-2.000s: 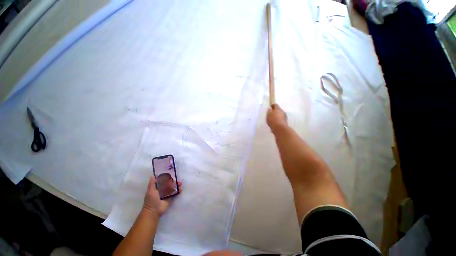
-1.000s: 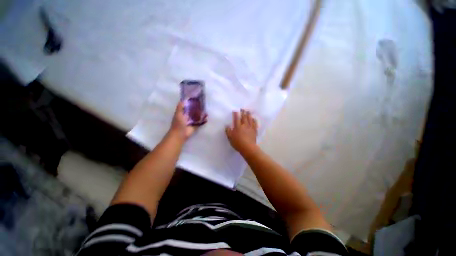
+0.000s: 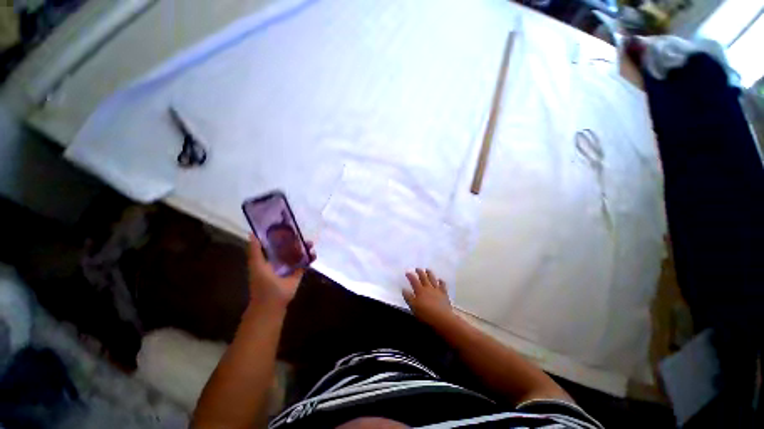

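My left hand (image 3: 275, 283) holds a dark-edged smartphone (image 3: 277, 234) upright near the table's front edge, its lit screen towards me. My right hand (image 3: 428, 295) lies with fingers spread on the near edge of a smaller white piece (image 3: 377, 222), holding nothing. That piece lies on the large white sheet (image 3: 335, 92); its edges are faint. A wooden ruler (image 3: 494, 117) lies flat, beyond my right hand. Black-handled shears (image 3: 188, 144) lie on the sheet at the left.
A pale looped thing with a thin tail (image 3: 590, 147) lies at the right of the table. Dark navy cloth (image 3: 699, 184) stretches along the right end. A rolled pale material (image 3: 96, 42) is at the far left. Pale bundles (image 3: 180, 364) lie below at the left.
My right hand let go of the ruler and came back to the near table edge, touching the white piece. The phone has moved left, nearer the edge. The view has shifted.
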